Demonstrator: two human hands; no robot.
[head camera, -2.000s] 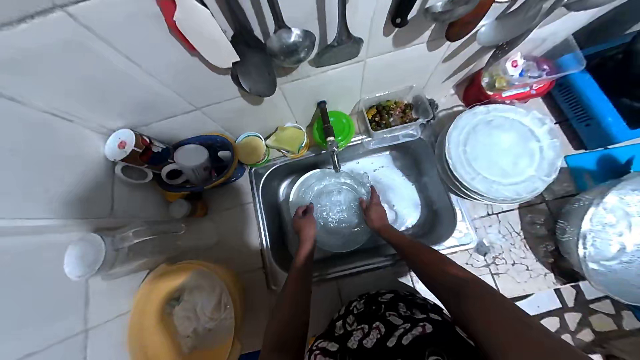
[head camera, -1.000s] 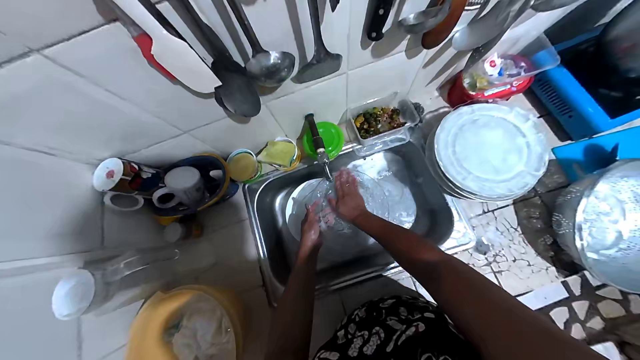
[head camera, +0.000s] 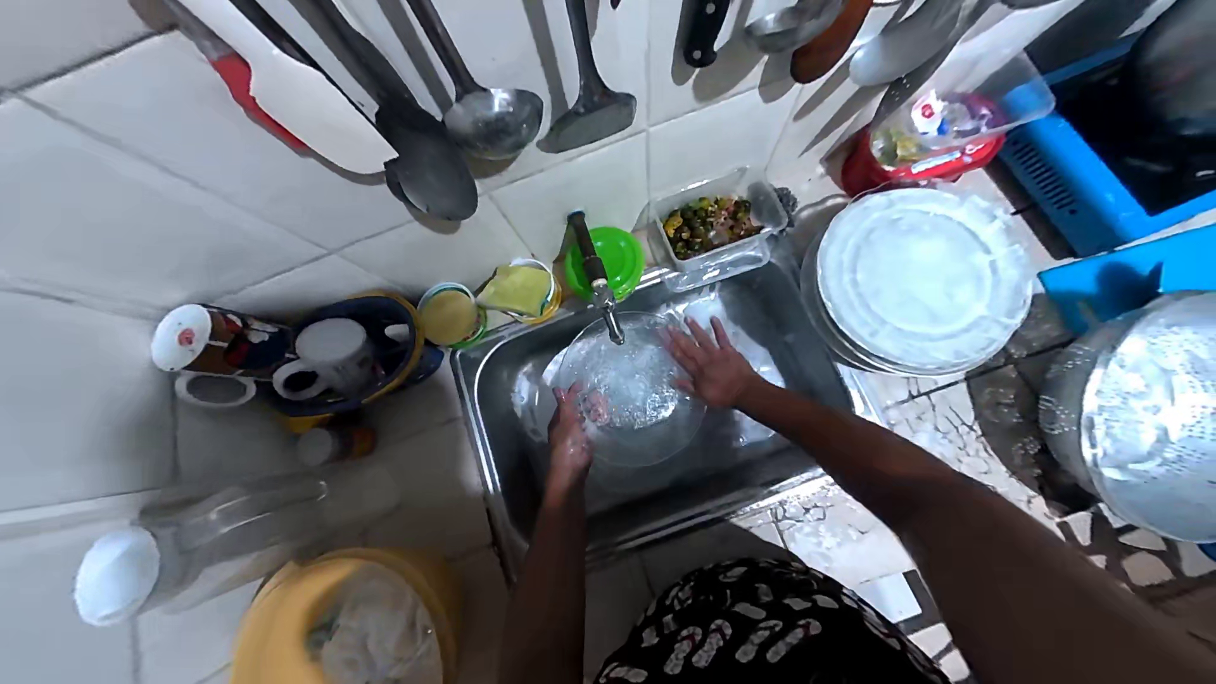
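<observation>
A clear round dish (head camera: 632, 442), probably glass, sits in the steel sink (head camera: 703, 503) under the tap (head camera: 600, 285); water runs and splashes inside it. At the dish's left side my left hand (head camera: 570, 435) grips the rim, fingers partly over it. My right hand (head camera: 711, 366) is spread flat with fingers apart at the dish's upper right edge, holding nothing; whether it touches the rim is hard to tell.
Stacked plates (head camera: 921, 275) stand right of the sink, with a metal pot (head camera: 1154, 427) beyond. Behind are a food container (head camera: 714, 228), a green lid (head camera: 622, 264) and sponges (head camera: 518, 289). Cups (head camera: 332, 353) and a yellow bin (head camera: 256, 627) are at left. Utensils (head camera: 494, 122) hang above.
My right hand has moved from over the dish near the tap to its right edge, fingers now spread. My left hand remains at the dish's left side.
</observation>
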